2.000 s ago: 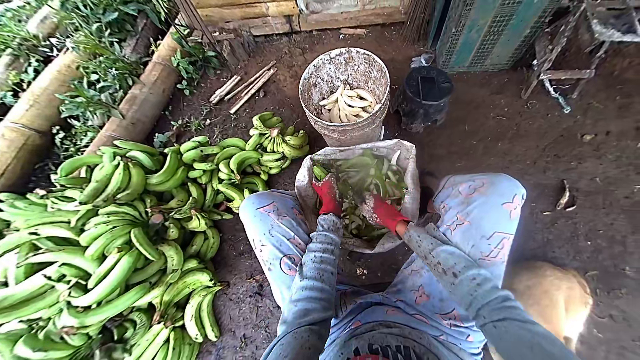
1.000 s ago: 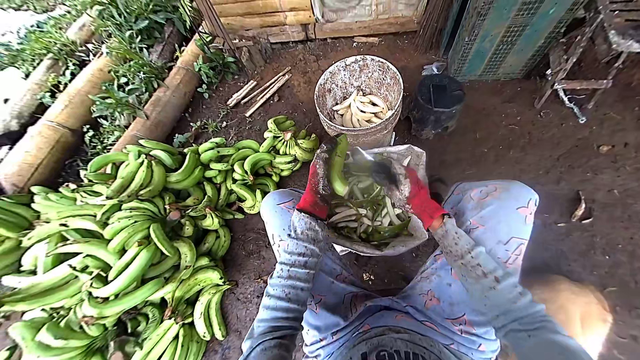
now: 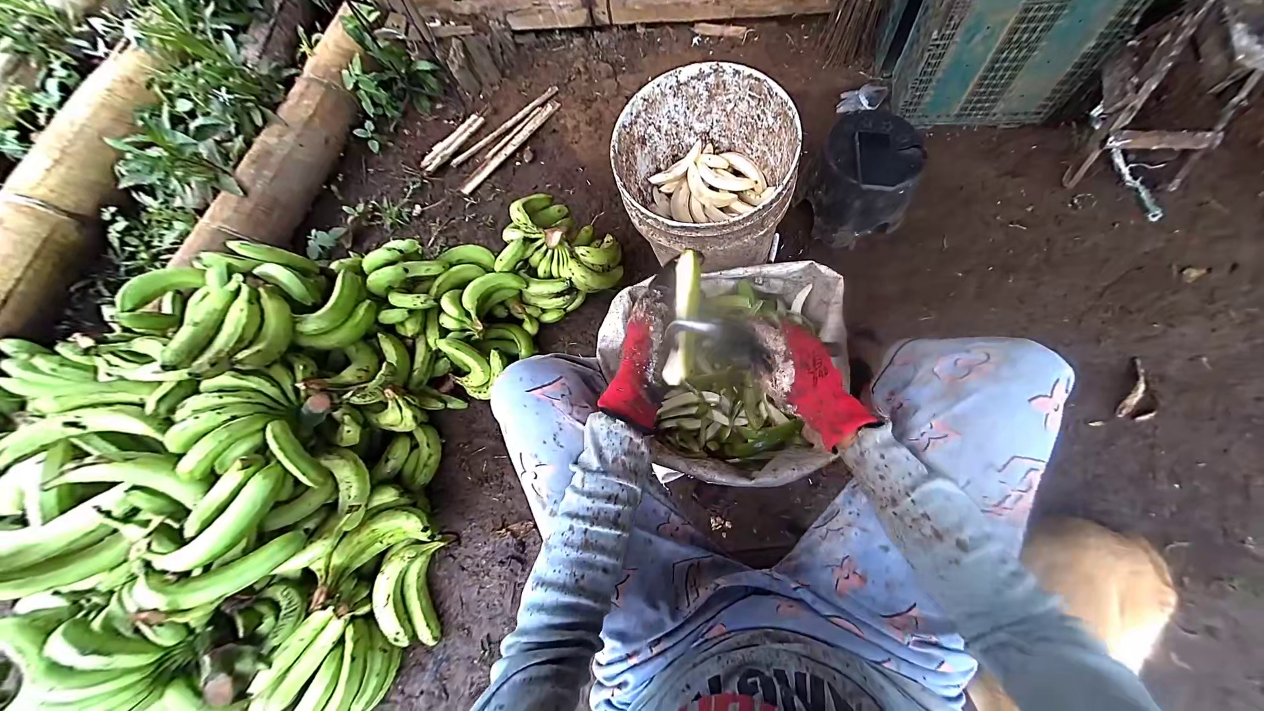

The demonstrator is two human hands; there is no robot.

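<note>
My left hand (image 3: 640, 360), in a dirty red work glove, grips a partly peeled green banana or plantain (image 3: 685, 316) that stands nearly upright. My right hand (image 3: 805, 375), gloved alike, is closed on a blurred tool, likely a peeler or knife (image 3: 703, 326), whose metal part touches the fruit. Both hands are over a whitish sack (image 3: 825, 291) between my knees, which holds green peels (image 3: 731, 420). Beyond it, a stained bucket (image 3: 705, 237) contains peeled fruit (image 3: 711, 186).
A large heap of green bunches (image 3: 227, 494) lies at the left. A black pot (image 3: 869, 178) is beside the bucket, a teal crate (image 3: 1017, 59) behind it. Sticks (image 3: 509, 143) lie near bamboo poles (image 3: 286, 138). A tan, rounded thing (image 3: 1101, 583), perhaps an animal, is at my right.
Two seconds ago both hands were down among the peels in the sack. They have risen above it, and the fruit in my left hand now shows a pale peeled side.
</note>
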